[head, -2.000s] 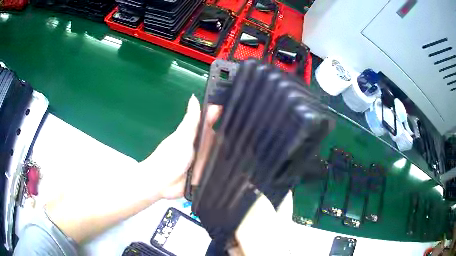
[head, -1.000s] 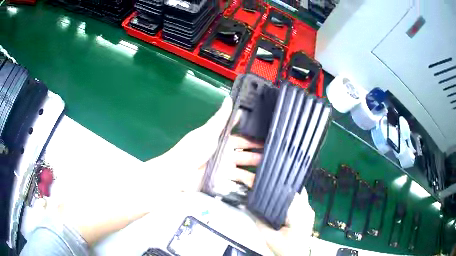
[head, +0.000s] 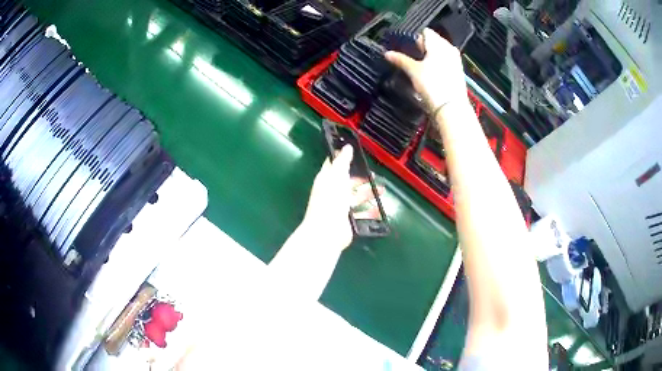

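Observation:
My left hand [head: 330,192] holds one black phone middle frame [head: 372,196] over the green surface, its fingers showing through the window. My right hand [head: 439,69] reaches to the red tray [head: 410,163], thumb and fingers around a dark stack of middle frames [head: 403,45] at the tray's far part. Whether this stack rests on what is below is hard to tell. More stacked frames [head: 392,119] stand in the tray, partly hidden by my right forearm.
A slotted rack packed with dark upright frames [head: 72,138] stands at left, with a red item [head: 161,324] beside it. Further dark stacks [head: 301,32] lie at the back. Tape rolls [head: 562,257] sit beside the grey cabinet [head: 617,196]. A white divider strip [head: 438,308] crosses the green surface.
The view has shifted toward the rack and the tray. My right hand has moved from beside my left hand up to the tray. My left hand still holds a single frame, now apart from the stack.

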